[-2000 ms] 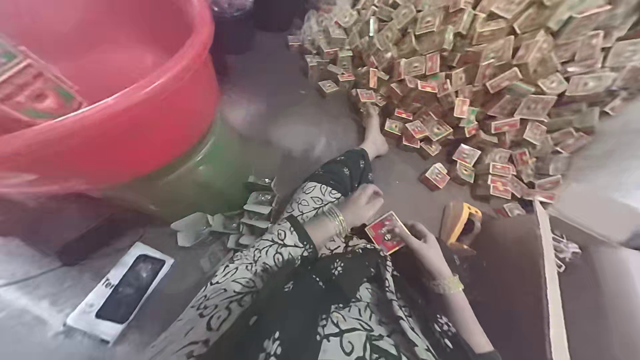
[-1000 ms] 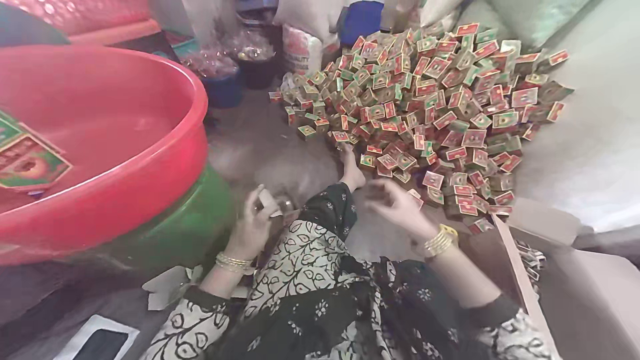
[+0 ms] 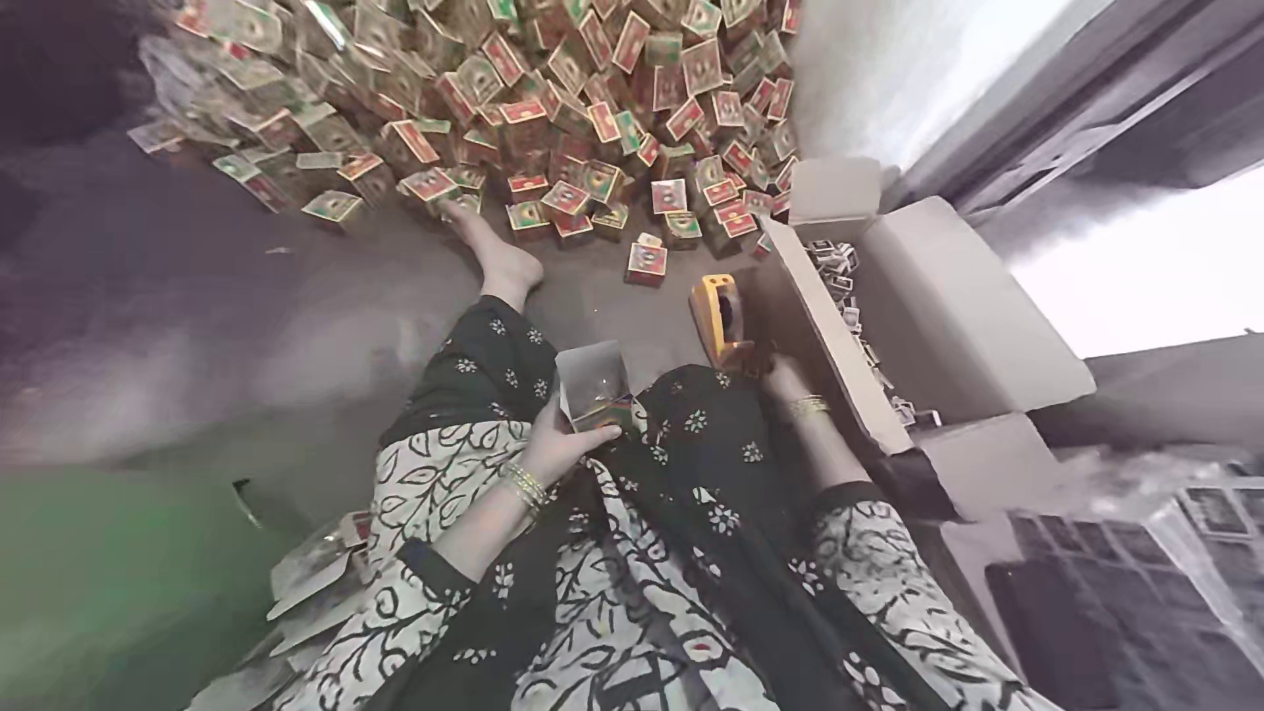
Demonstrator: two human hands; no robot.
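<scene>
My left hand (image 3: pixel 565 442) holds a small cardboard box (image 3: pixel 592 380) above my lap, its pale inner side showing and its flap up. My right hand (image 3: pixel 785 380) reaches down beside my right knee, close to a yellow tape dispenser (image 3: pixel 719 321) that stands on the floor; its fingers are partly hidden and blurred, so I cannot tell whether they touch anything. One small red printed box (image 3: pixel 647 265) sits on the floor just beyond the dispenser.
A large heap of small red and green printed boxes (image 3: pixel 568 197) covers the floor ahead. At right stands an open carton (image 3: pixel 839 336) with many small items inside. Flattened box pieces (image 3: pixel 311 583) lie at lower left, and plastic-wrapped stacked goods (image 3: pixel 1116 563) are at lower right.
The view has swung to the right. My left hand, earlier over the left side with a pale piece, now holds the small box above my lap. My right hand has come down beside the tape dispenser.
</scene>
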